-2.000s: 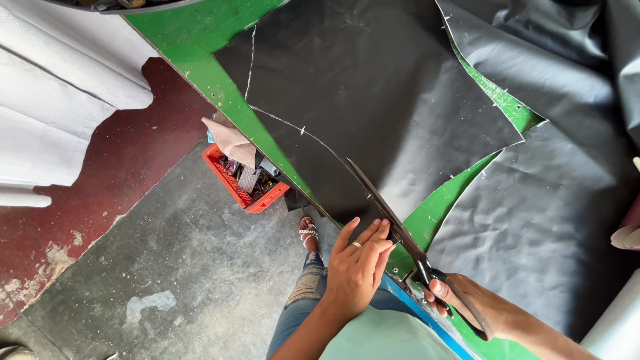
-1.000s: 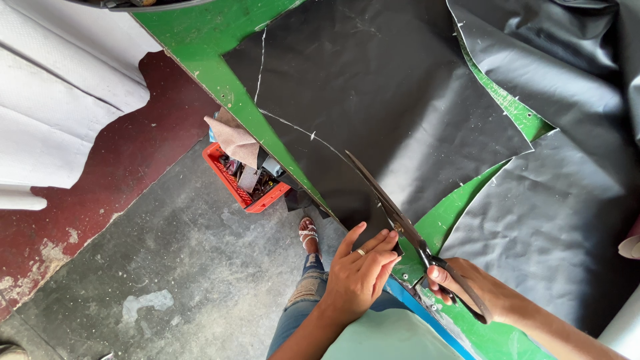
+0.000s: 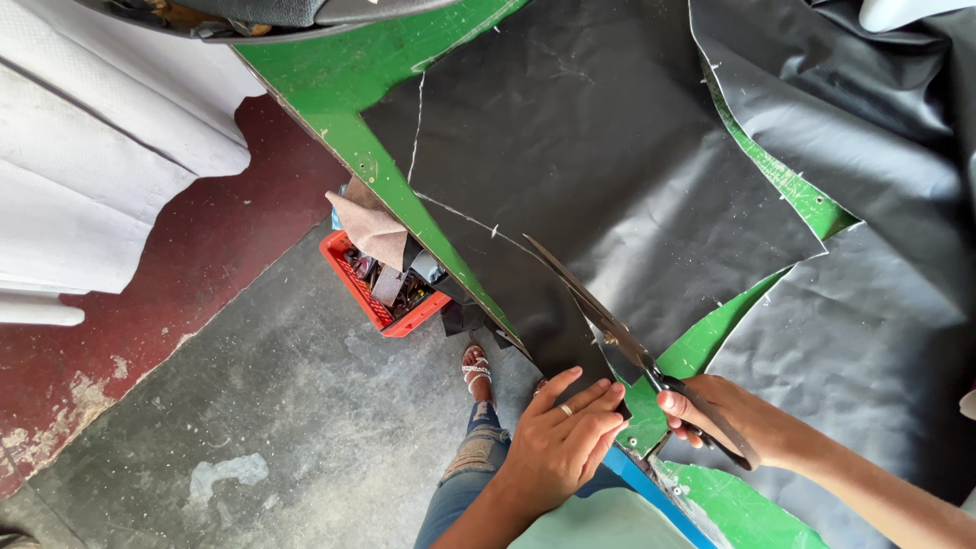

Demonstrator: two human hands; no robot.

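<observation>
Black leather-like sheet material (image 3: 610, 152) lies over a green tabletop, with a white line drawn along its left part. My right hand (image 3: 709, 419) grips the handles of large metal scissors (image 3: 587, 297). Their blades point up and left along the white line, with a cut edge beside them. My left hand (image 3: 568, 435), a ring on one finger, presses the narrow strip at the sheet's lower corner, just left of the scissors. Its fingers are spread on the material. A second black piece (image 3: 823, 328) lies to the right, beyond a green gap.
A red plastic crate (image 3: 393, 324) of mixed items and cloth scraps stands on the floor left of the green table (image 3: 320, 72). White fabric (image 3: 99, 152) hangs at the left. A dark container (image 3: 320, 30) sits at the top edge. More black material is bunched at upper right.
The scissors have advanced up and left along the white line, and the cut beside them is longer. My left hand has stayed at the lower corner, its fingers shifted slightly.
</observation>
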